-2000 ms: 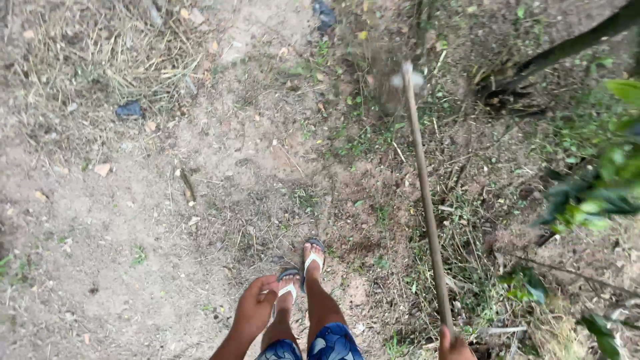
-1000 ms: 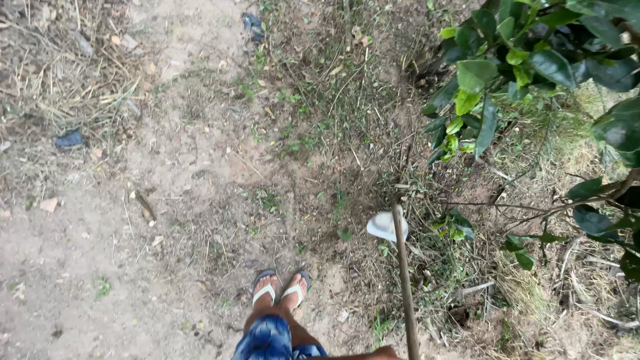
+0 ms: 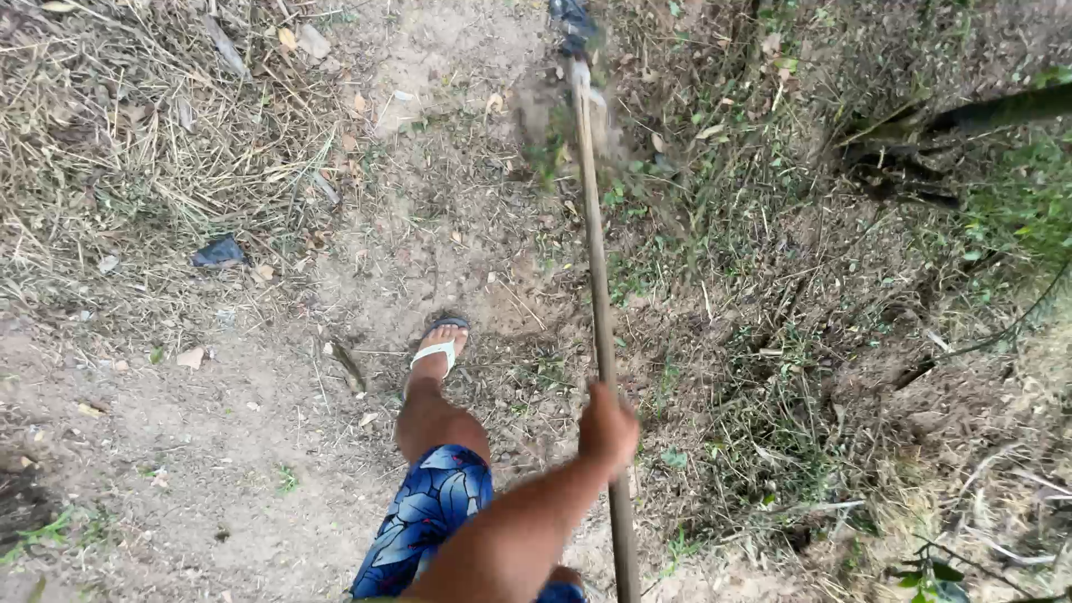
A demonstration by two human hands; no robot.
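Note:
My left hand [image 3: 610, 427] is closed around the long wooden handle [image 3: 596, 251] of what looks like a hoe. The handle runs from the bottom edge up to the top middle of the head view. Its pale metal head [image 3: 597, 99] is blurred, low over soil and sparse weeds [image 3: 620, 201], with dust or loose bits around it. My right hand is out of view, as is the handle's lower end.
A foot in a white-strapped flip-flop [image 3: 440, 346] stands left of the handle. Dry cut grass [image 3: 167, 159] lies upper left, beside a dark plastic scrap [image 3: 219, 252]. Another dark scrap [image 3: 573, 27] is near the tool's head. A thin trunk [image 3: 997, 110] and leafy twigs [image 3: 934, 578] are at right.
My left hand, apart from the handle two seconds ago, is now on it. The tool's head has moved forward, away from my feet, since one second ago. One foot has stepped ahead.

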